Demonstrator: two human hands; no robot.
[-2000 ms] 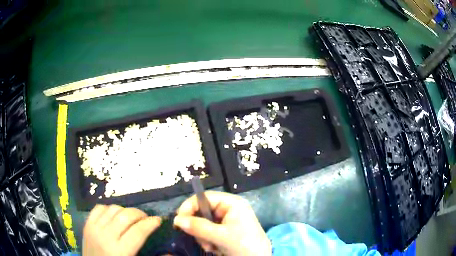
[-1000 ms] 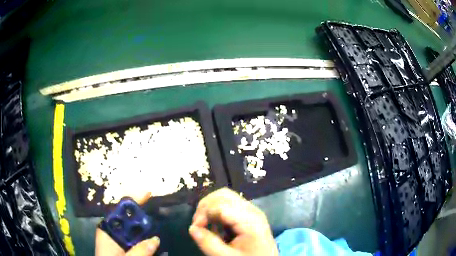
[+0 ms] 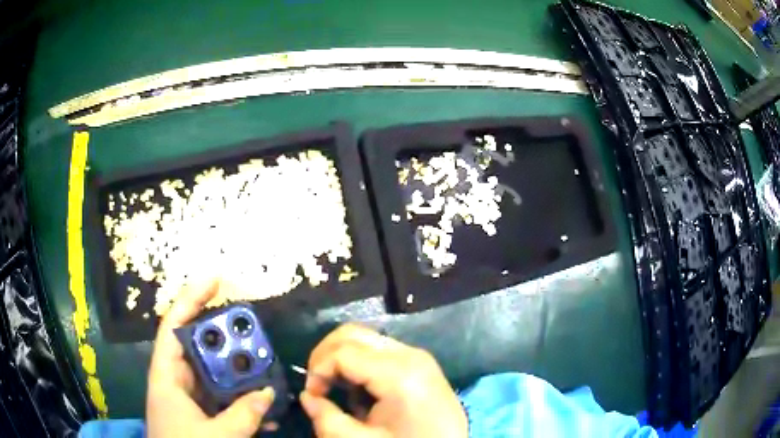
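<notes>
My left hand (image 3: 175, 385) holds a dark blue housing (image 3: 231, 349) low in front of me, its face with three round lens-like rings turned up. My right hand (image 3: 376, 381) is just right of it, not touching, fingers curled with thumb and fingertips close together. A thin pale tip shows at those fingertips; the rest of what it belongs to is hidden in the hand. The left parts tray (image 3: 368, 257), black, is mostly covered by tiny white to cream pieces (image 3: 248, 222). The right parts tray (image 3: 590, 180) has a smaller scattered heap (image 3: 457, 201) on its left side.
Large shiny black blister trays (image 3: 684, 188) stand at the right, and more black plastic (image 3: 30, 316) lies at the left. Paired pale strips (image 3: 342, 70) cross the green bench behind the parts trays. Yellow tape (image 3: 79, 257) runs along the left. Light-blue sleeves (image 3: 539, 406) show below.
The housing has come into view in my left hand and now shows its ringed face more squarely. The slim dark tool seen earlier in my right hand no longer shows. The view has shifted downward.
</notes>
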